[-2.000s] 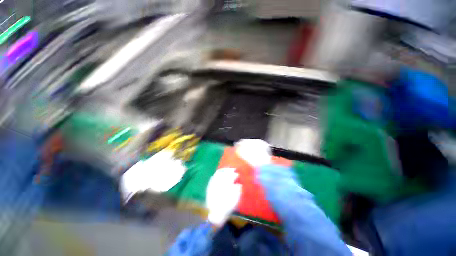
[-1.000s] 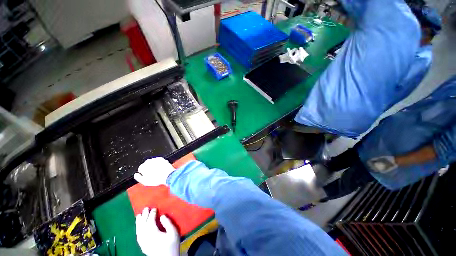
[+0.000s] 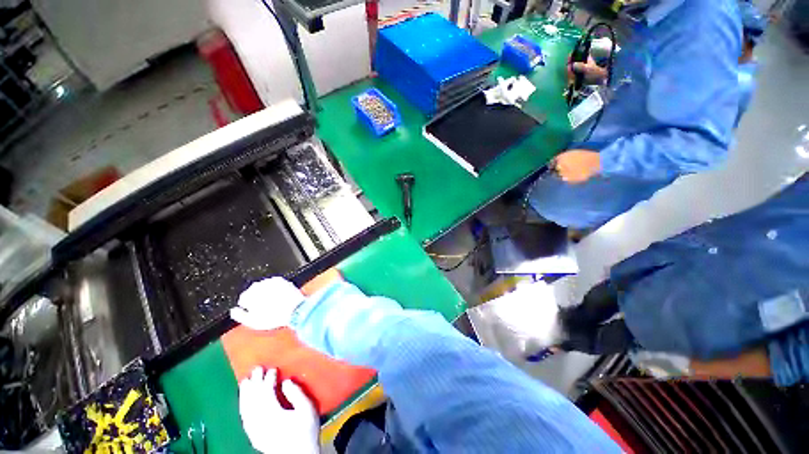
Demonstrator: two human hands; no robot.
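A flat orange-red sheet [image 3: 333, 372] lies on the narrow green mat [image 3: 412, 270] in front of me. My left hand [image 3: 278, 413], in a white glove, rests on the sheet's near left part with thumb and fingers apart and nothing seen in it. My right hand [image 3: 268, 303], also in a white glove, lies at the sheet's far edge beside the dark rail. Its fingers point left and are partly curled; what is under them is hidden. A thin tweezers-like tool [image 3: 197, 436] lies left of my left hand, cut off by the frame's bottom edge.
A black speckled tray [image 3: 115, 417] holds yellow strips at lower left. The conveyor [image 3: 222, 253] runs behind the mat. A black screwdriver [image 3: 406, 197], screw box [image 3: 376, 113], blue bins [image 3: 435, 58] and a black panel [image 3: 483, 131] occupy the neighbouring bench. Two people stand right, near a slotted rack [image 3: 674, 412].
My hands have stayed on the red sheet, after the blurred view earlier. The neighbour's raised arm has come down, and a dark looped object shows by their hand. The nearer person has shifted.
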